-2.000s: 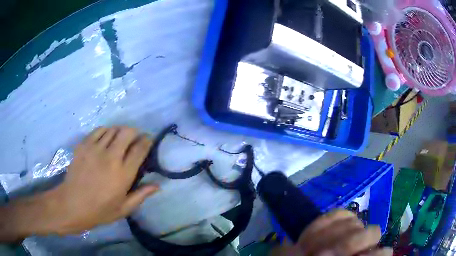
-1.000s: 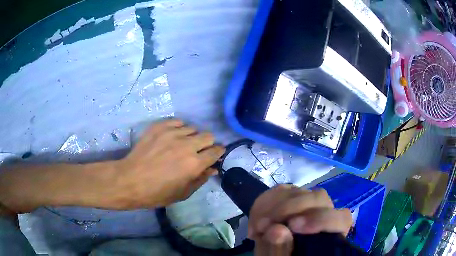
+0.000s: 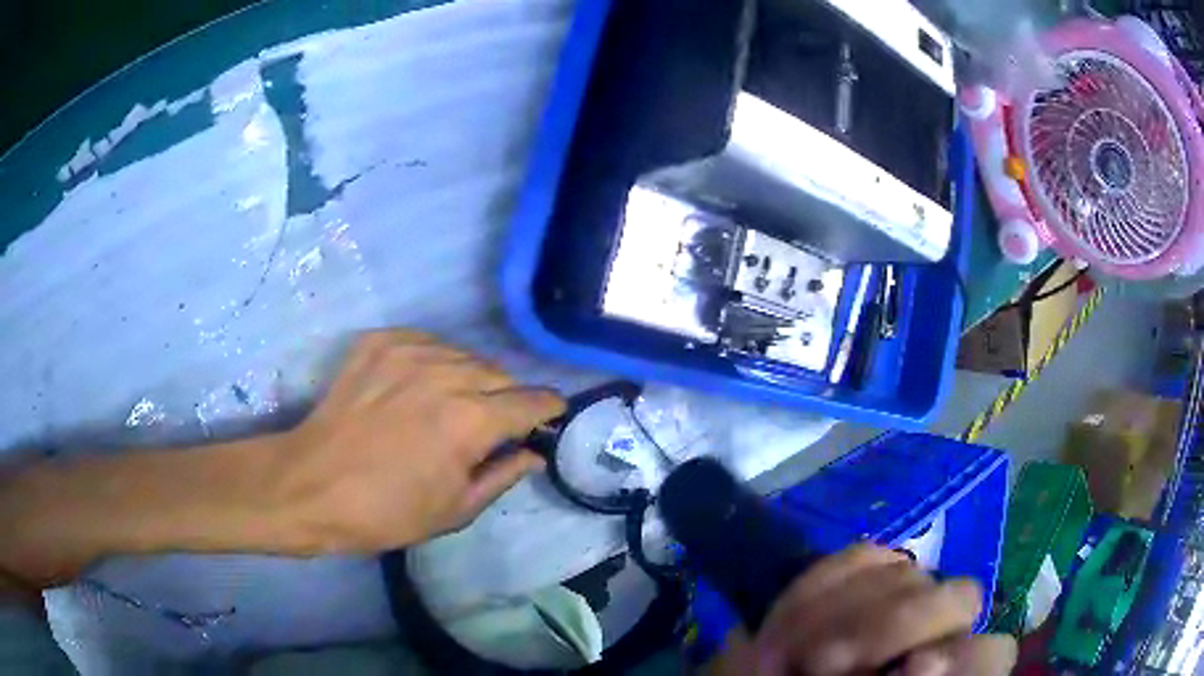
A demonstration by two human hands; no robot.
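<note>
A black headphone frame (image 3: pixel 425 610) lies on the white sheet with its band curving toward the lower edge and its round ear-cup ring (image 3: pixel 565 478) upward. My left hand (image 3: pixel 409 442) holds the frame at the left side of the ring, fingertips pinched on it. My right hand (image 3: pixel 878 621) grips the black electric screwdriver (image 3: pixel 733 528), its nose beside the second ring near the right end of the frame. The bit and any screw on it cannot be made out. Part of the second ring is hidden by the screwdriver.
A blue tray (image 3: pixel 528 297) holds the black and white screw feeder (image 3: pixel 845 165). A blue crate (image 3: pixel 911 462) stands at lower right. Green crates (image 3: pixel 1043 528), a cardboard box (image 3: pixel 1116 442) and a pink fan (image 3: pixel 1109 159) are at the right. The white sheet (image 3: pixel 396 159) is torn at upper left.
Since the last earlier frame, the screwdriver has moved off the upper ring toward the lower right. My left hand stays on the frame. The frame has turned since the first frame, and the view has shifted.
</note>
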